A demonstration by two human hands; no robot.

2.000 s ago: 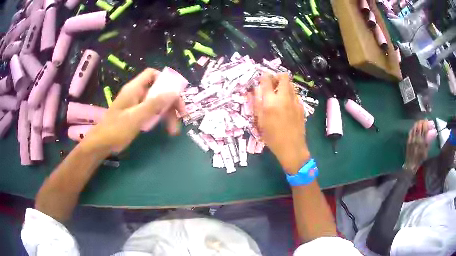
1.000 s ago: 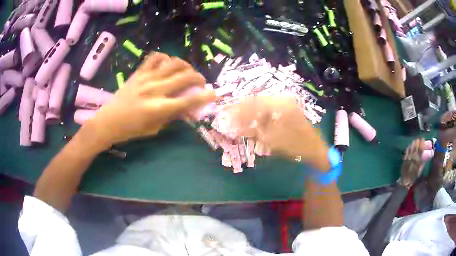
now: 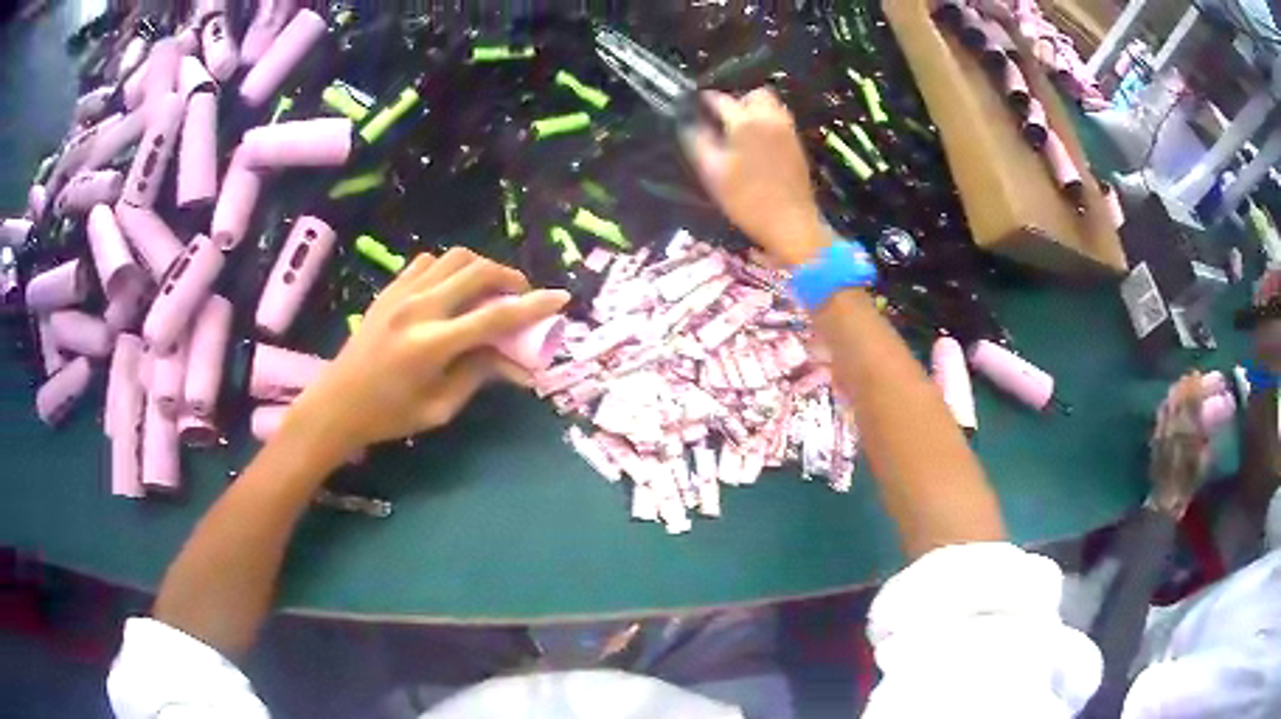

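Note:
My left hand [image 3: 422,344] is closed around a pink housing [image 3: 540,341], with its open end showing beside the fingers and pointing right. My right hand [image 3: 756,157], slightly blurred, is reached out over the heap of black and lime-green inner units [image 3: 562,127]. Its fingertips are on the dark end of a unit with a clear, silvery slotted part [image 3: 639,70], which points up and left. A loose pile of small pink and whitish trim pieces [image 3: 703,379] lies between my hands, below the right one.
Pink housings [image 3: 183,281] are heaped at the left. Two filled pink housings [image 3: 1012,375] lie at the right, near a cardboard carton [image 3: 1012,183] with pink tubes beside it. Another person's hand [image 3: 1183,436] holds a pink part at the right edge of the green table [image 3: 562,562].
My right hand has moved from the trim pile up to the inner units and onto the clear slotted part. My left hand still holds the housing. The view has shifted.

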